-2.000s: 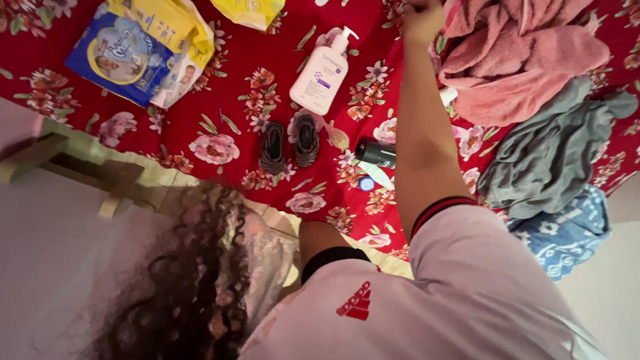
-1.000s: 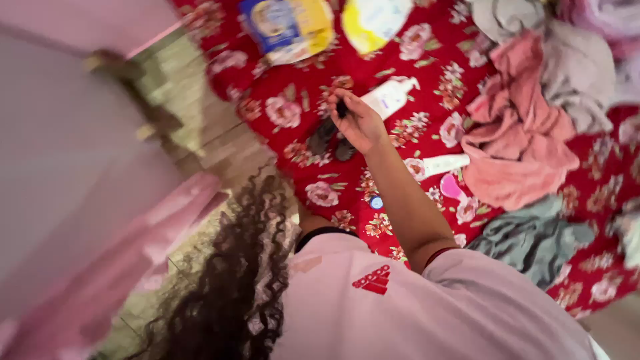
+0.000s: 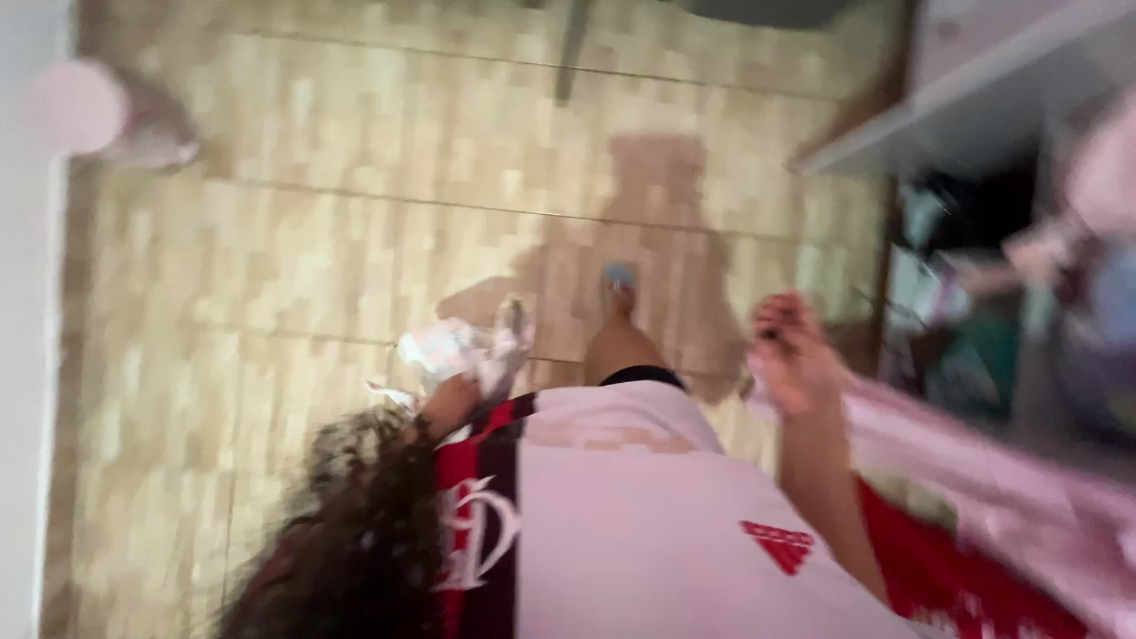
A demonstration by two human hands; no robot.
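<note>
My left hand (image 3: 454, 401) is low at the left of the body, partly behind dark curly hair, and is shut on a crumpled white plastic package (image 3: 444, 348); blur hides what exactly it is. My right hand (image 3: 792, 359) is raised at the right, fingers loosely curled, beside a pink cloth (image 3: 958, 453). Blur and the curled fingers leave it unclear whether something small and dark lies in that hand. Between the hands, a foot in a light blue slipper (image 3: 619, 277) stands on the floor.
Wood-patterned floor tiles (image 3: 311, 231) spread ahead. A round pink object (image 3: 78, 106) stands by the wall at upper left. An open shelf unit (image 3: 950, 98) with blurred items is at the right. The red flowered cloth (image 3: 967, 568) shows at lower right.
The view has swung from the red flowered cloth with its bottle and clothes to the floor. My left hand has come into view with the white package.
</note>
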